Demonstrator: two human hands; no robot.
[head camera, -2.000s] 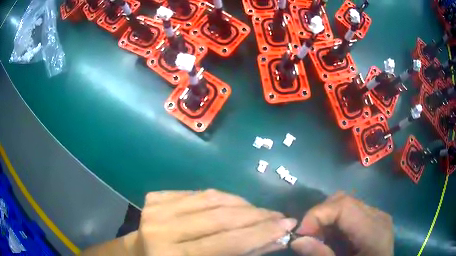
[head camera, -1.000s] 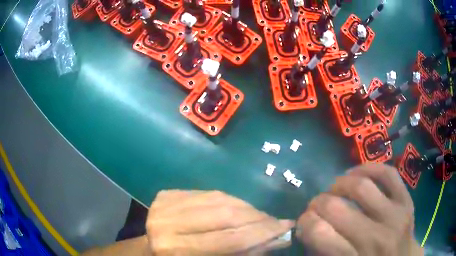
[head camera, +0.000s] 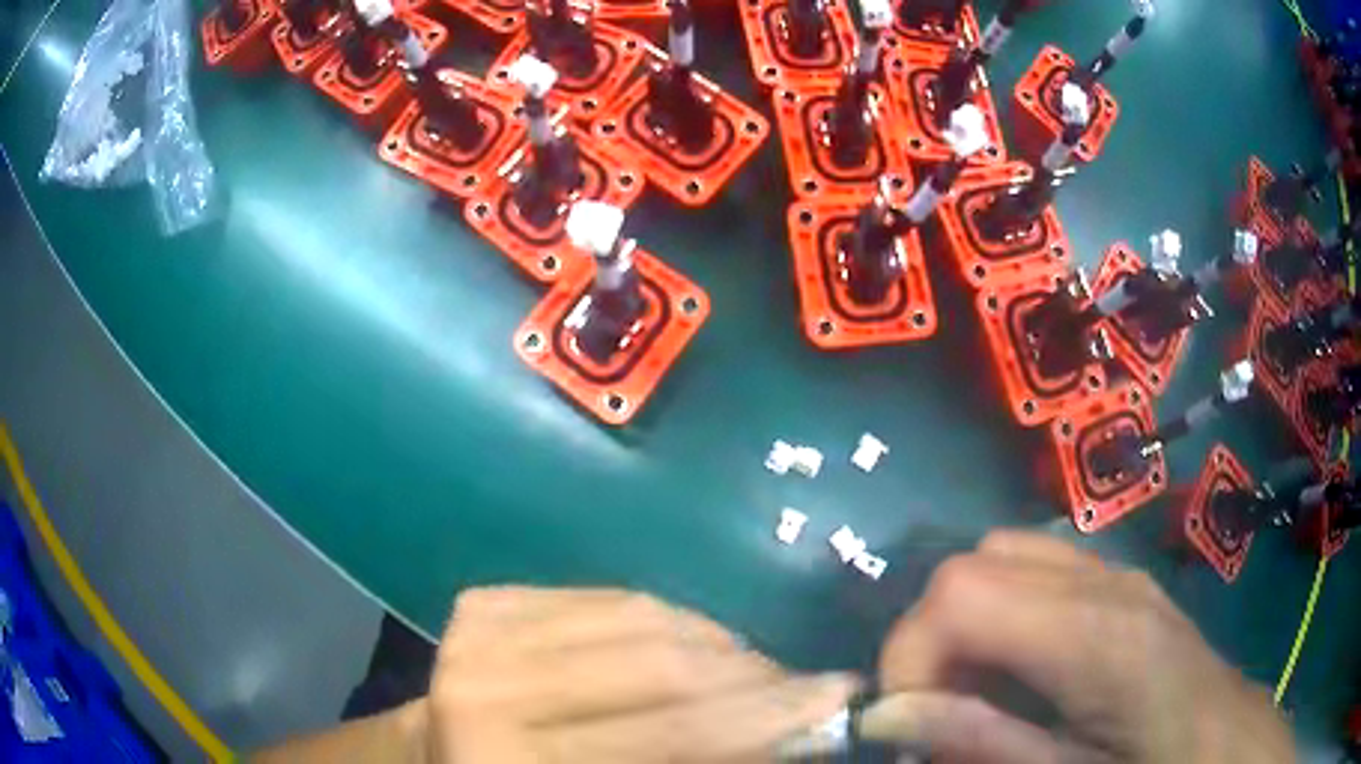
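Note:
My left hand (head camera: 612, 679) is at the bottom centre, its fingertips closed on a small white connector (head camera: 821, 731). My right hand (head camera: 1067, 649) is beside it, its thumb and fingertips pinching at a small dark piece against the connector, likely lead wires. The two hands' fingertips meet. The rest of what they hold is hidden by the hands and the lower edge. Several loose white connectors (head camera: 869, 452) lie on the green table just beyond the hands.
Orange housing plates (head camera: 545, 373) with upright dark cables stand across the green table (head camera: 343, 418), many with white connectors on top; more stand at right (head camera: 1199, 515). A clear plastic bag (head camera: 179, 164) lies far left. Blue bags or bins (head camera: 52, 657) are at lower left beyond the table edge.
My right hand rose with curled fingers, then came down, its thumb and fingertips again at the connector. My left hand keeps its pinch. The whole view has shifted slightly.

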